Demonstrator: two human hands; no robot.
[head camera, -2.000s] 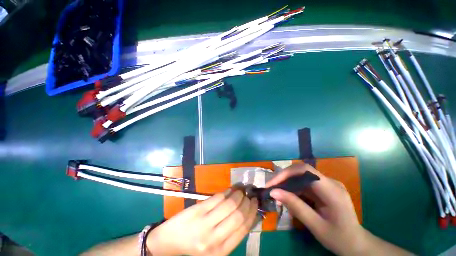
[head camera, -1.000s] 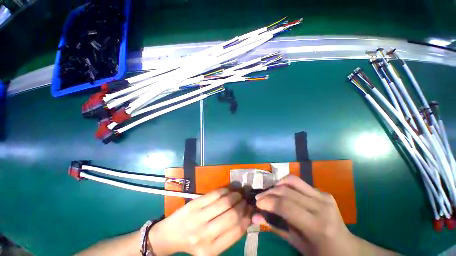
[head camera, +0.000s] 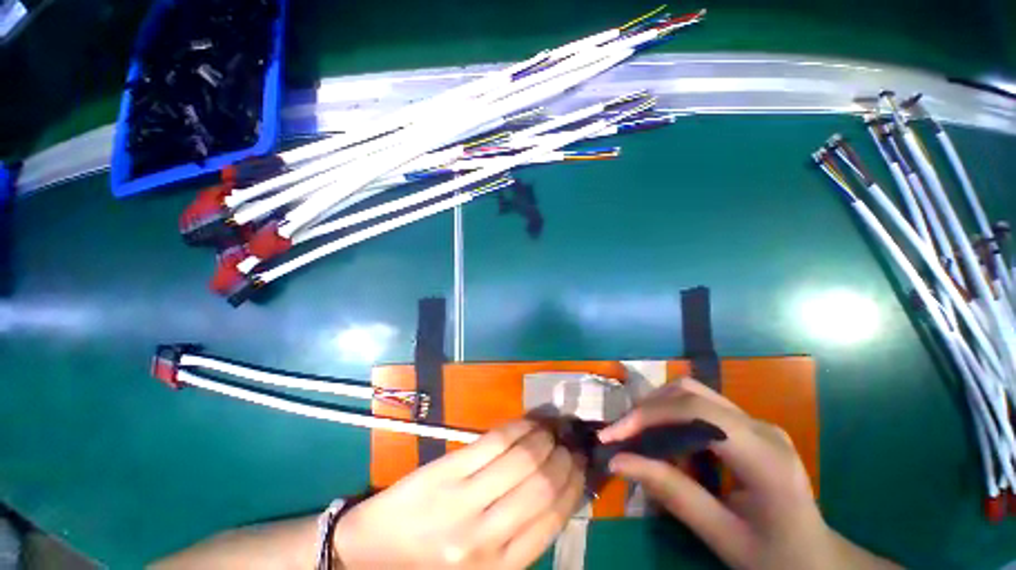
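Note:
My left hand (head camera: 474, 501) is closed on the end of the lower white-sleeved leg of a wire harness (head camera: 334, 419), over the orange base board (head camera: 396, 459). The harness's red-and-black plug (head camera: 167, 366) lies at the left. Its upper leg lies with coloured wires and a small connector on the board's left part. My right hand (head camera: 724, 473) grips a black-handled tool (head camera: 668, 439) between thumb and fingers, its tip at my left fingertips. The wire ends and any housing there are hidden. Grey tape (head camera: 546, 389) shows behind my hands.
A harness pile (head camera: 390, 156) lies centre-left, another (head camera: 925, 256) at right. A blue bin (head camera: 272, 106) of black parts stands top left. Loose black housings (head camera: 523, 208) lie near the mat's seam. Black tape strips (head camera: 696, 323) cross the board.
My right hand has opened out from its curled pose of a second ago, and the black handle shows again, pointing right. My left hand stays at the cable end. The whole view has shifted slightly.

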